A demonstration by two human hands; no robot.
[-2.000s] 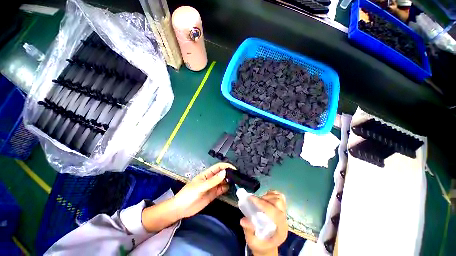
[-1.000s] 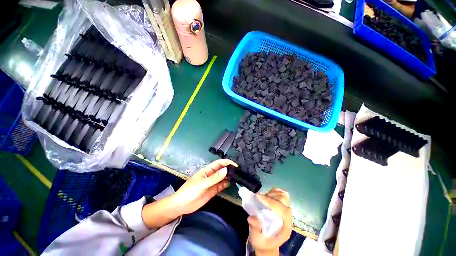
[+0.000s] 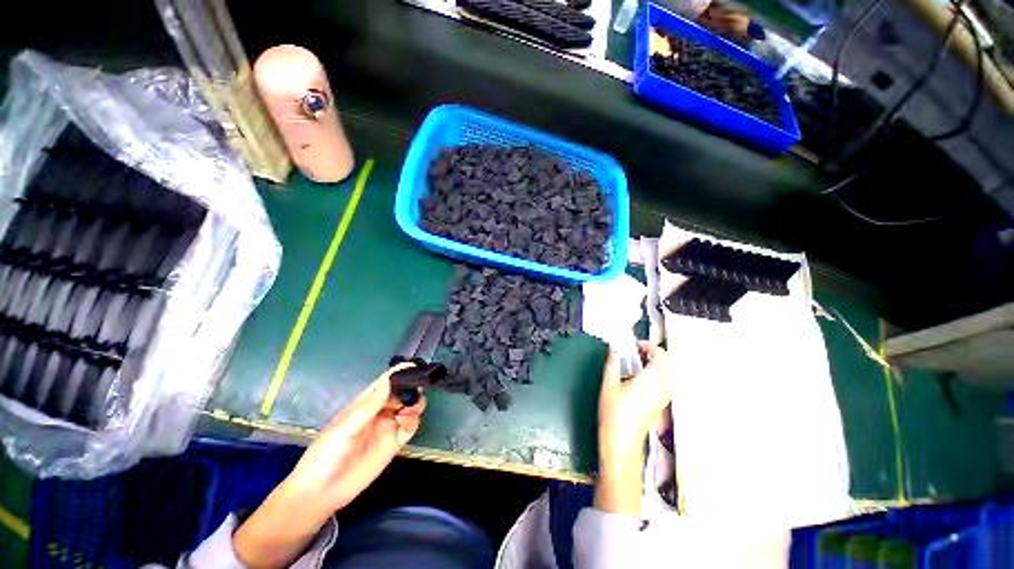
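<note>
My left hand (image 3: 361,436) holds a black plastic housing (image 3: 418,378) above the bench's front edge, left of the loose heap of small black inserts (image 3: 506,322). My right hand (image 3: 636,398) is at the white wipe (image 3: 614,308), with its fingers around the translucent squeeze bottle (image 3: 629,358); whether the bottle rests on the wipe is unclear. Black housings (image 3: 424,337) lie on the bench at the heap's left edge, partly behind the held one. A light blue basket (image 3: 403,211) full of inserts stands behind the heap.
A plastic-lined box of black housings (image 3: 239,291) stands at left. A pink flask (image 3: 304,115) stands by a metal post (image 3: 228,89). At right, a white-lined board (image 3: 756,411) bears rows of black parts (image 3: 728,267). Across the dark channel are a blue tray (image 3: 795,138) and a person's hand (image 3: 728,21).
The view has swung right. My right hand has moved away from the housing to the wipe with the bottle. My left hand has turned the housing.
</note>
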